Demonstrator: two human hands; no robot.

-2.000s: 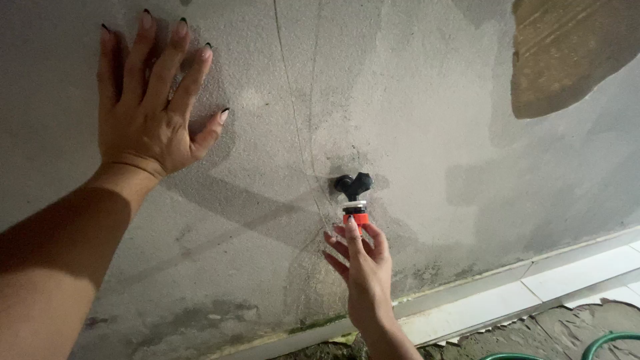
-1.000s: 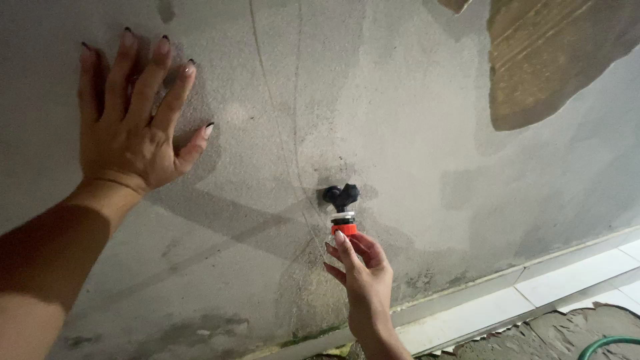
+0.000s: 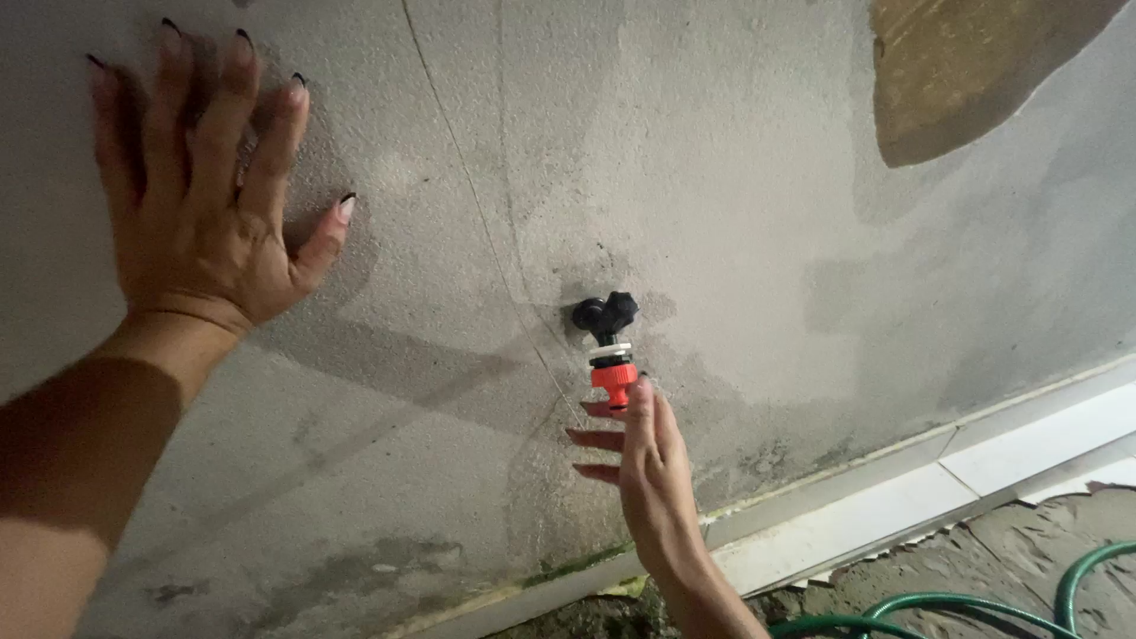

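A black plastic wall tap (image 3: 606, 315) sticks out of the grey plastered wall, its outlet pointing down. On the outlet sit a white ring (image 3: 611, 351) and, below it, an orange threaded hose connector (image 3: 614, 380). My right hand (image 3: 652, 457) is just below and beside the connector, with the thumb against or very near its lower right side and the fingers spread behind and under it. Whether it grips the connector is not clear. At the upper left, my left hand (image 3: 209, 195) rests with spread fingers flat against the wall, holding nothing.
A green garden hose (image 3: 954, 602) lies curled on the rough, muddy ground (image 3: 1021, 541) at the lower right. White tiles (image 3: 852, 524) form a ledge along the wall's foot. A brown bare patch (image 3: 958, 80) marks the wall at the upper right. A thin crack runs down towards the tap.
My right hand's fingers were closed around the orange connector; they have loosened and spread, showing more of it. My left hand has stayed flat on the wall.
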